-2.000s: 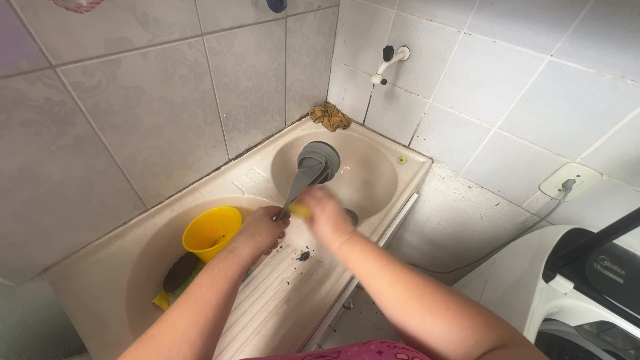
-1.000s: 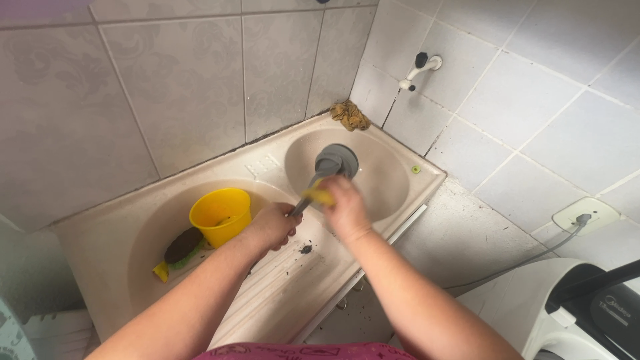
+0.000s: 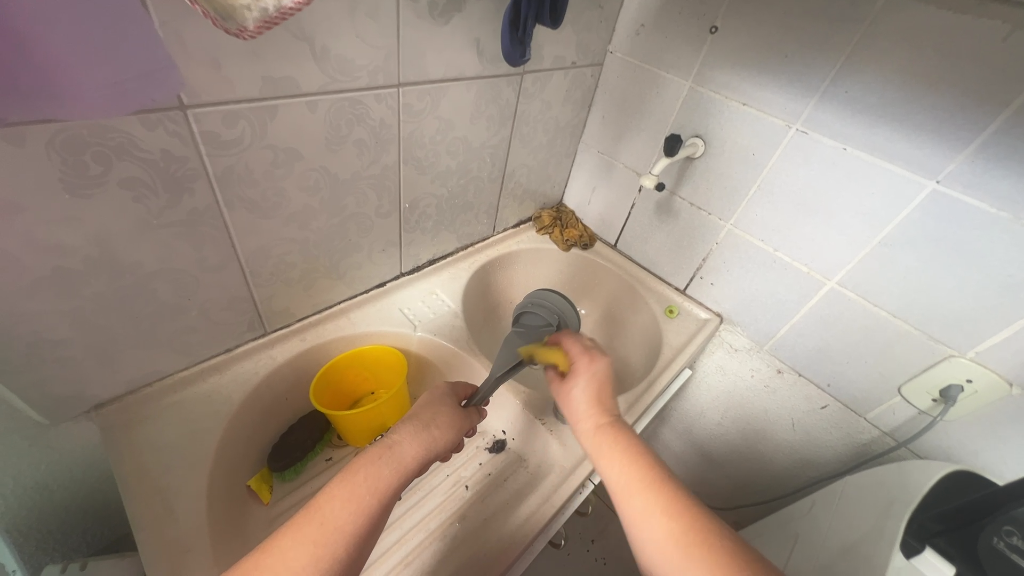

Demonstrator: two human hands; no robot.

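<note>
My left hand (image 3: 444, 420) grips the narrow end of a grey plastic part with a round head (image 3: 524, 332), held slantwise over the round basin. Pinched in my right hand (image 3: 586, 384) is a yellow sponge (image 3: 546, 357), slightly blurred, at the part's shaft just below the round head. Both hands are over the beige double laundry sink (image 3: 424, 312). In its left basin stands a yellow plastic bucket (image 3: 360, 396), and beside it lies a brown scrub brush with green bristles (image 3: 300, 442), with a small yellow piece at its end.
A crumpled brown-yellow cloth (image 3: 565, 227) lies on the sink's back corner. A white tap (image 3: 670, 162) juts from the tiled wall. Dark debris (image 3: 497, 446) dots the ribbed washboard. At the lower right are a wall outlet (image 3: 954, 390) with a plugged cord and a white appliance (image 3: 848, 512).
The right hand has shifted slightly about the grey part's shaft with the sponge. The left hand keeps its grip on the grey part. The view has shifted.
</note>
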